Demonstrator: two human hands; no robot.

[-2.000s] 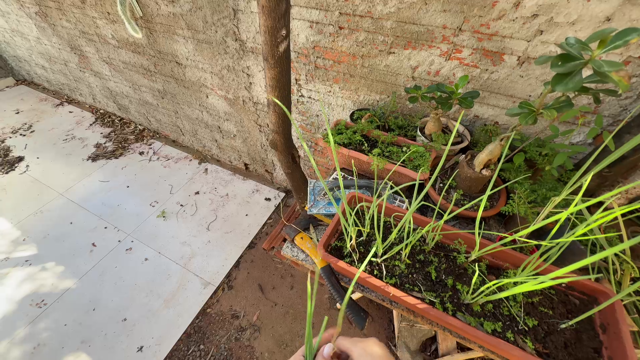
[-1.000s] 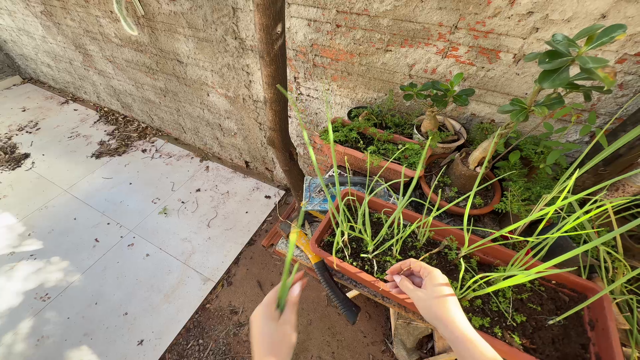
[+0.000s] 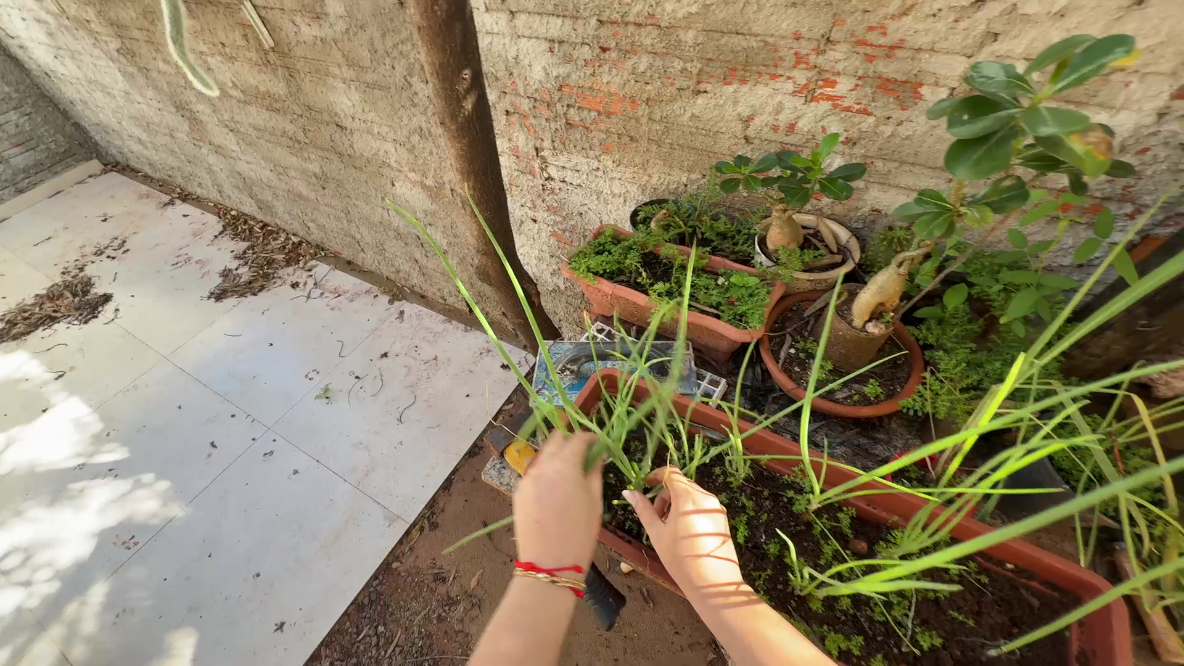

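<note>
Both hands are at the near left end of a long terracotta-coloured planter (image 3: 1027, 555) of dark soil and green onion plants. My left hand (image 3: 560, 486), with red and beige bracelets at the wrist, is closed around long green onion leaves (image 3: 495, 328); its fingertips are partly hidden by leaves. Just to its right, my right hand (image 3: 680, 518) has thumb and fingers bent at the base of a green onion clump (image 3: 638, 453); whether it grips a stem I cannot tell. Below my left hand, a tool's black handle (image 3: 603, 597) shows beside the planter, with a yellow part (image 3: 520, 456) farther up.
Behind stand a rectangular planter (image 3: 629, 301) of small leafy plants and potted desert roses (image 3: 879, 291). A wooden post (image 3: 462, 120) leans by the rough wall (image 3: 324, 120). Pale floor tiles (image 3: 277, 490) lie to the left. Long leaves arch across the right side.
My left hand has moved from beside the planter to the onion clump at its left end. My right hand, over the planter's near rim a second ago, is now at the clump's base.
</note>
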